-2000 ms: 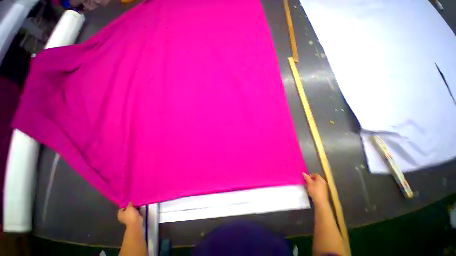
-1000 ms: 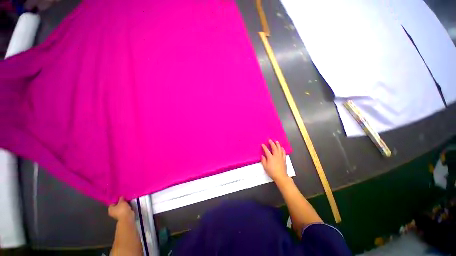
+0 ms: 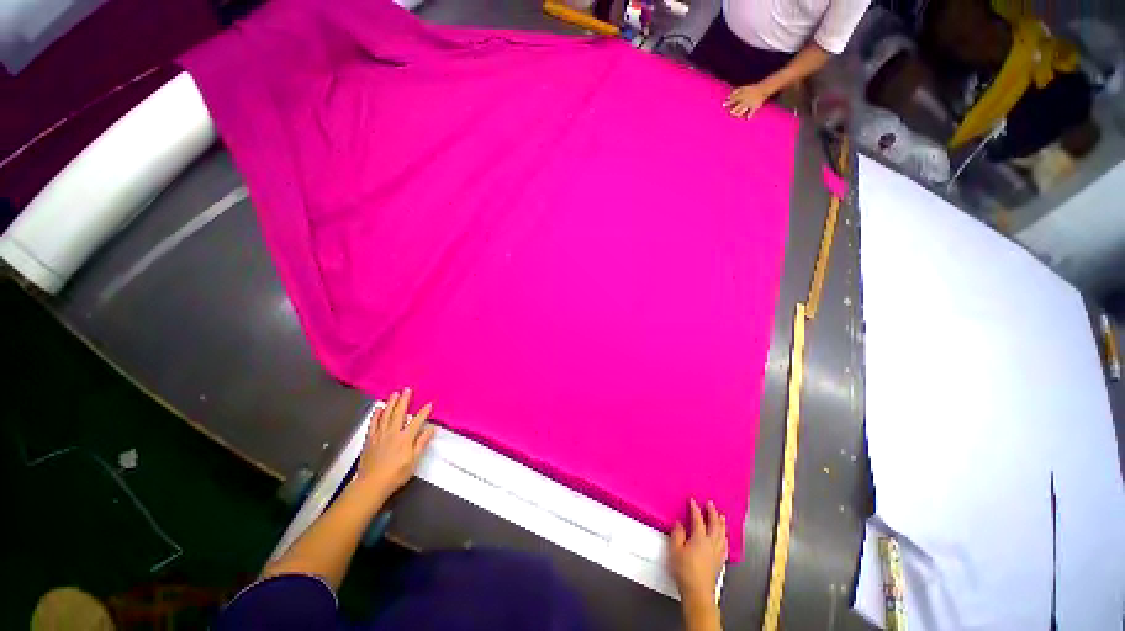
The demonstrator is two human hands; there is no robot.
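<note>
A bright magenta cloth (image 3: 580,259) lies over the dark grey table, smooth at the right and creased at the left. A white strip (image 3: 543,509) shows along its near edge. My left hand (image 3: 392,444) rests flat, fingers spread, at the cloth's near left corner, partly over the strip. My right hand (image 3: 700,549) rests at the near right corner, fingertips on the cloth edge. Neither hand grips the cloth. The silver rail (image 3: 323,493) shows beside my left forearm; the rest runs under the cloth.
Another person's hand (image 3: 745,100) rests on the cloth's far right corner. Yellow wooden stick (image 3: 787,468) and browner stick (image 3: 824,253) lie right of the cloth. White sheets (image 3: 975,370) lie further right with a printed stick (image 3: 892,579). A white roll (image 3: 117,179) lies at left.
The view has turned and shows the far worker. My left hand has let go of the cloth corner and lies flat. My right hand went from pinching the edge to lying flat.
</note>
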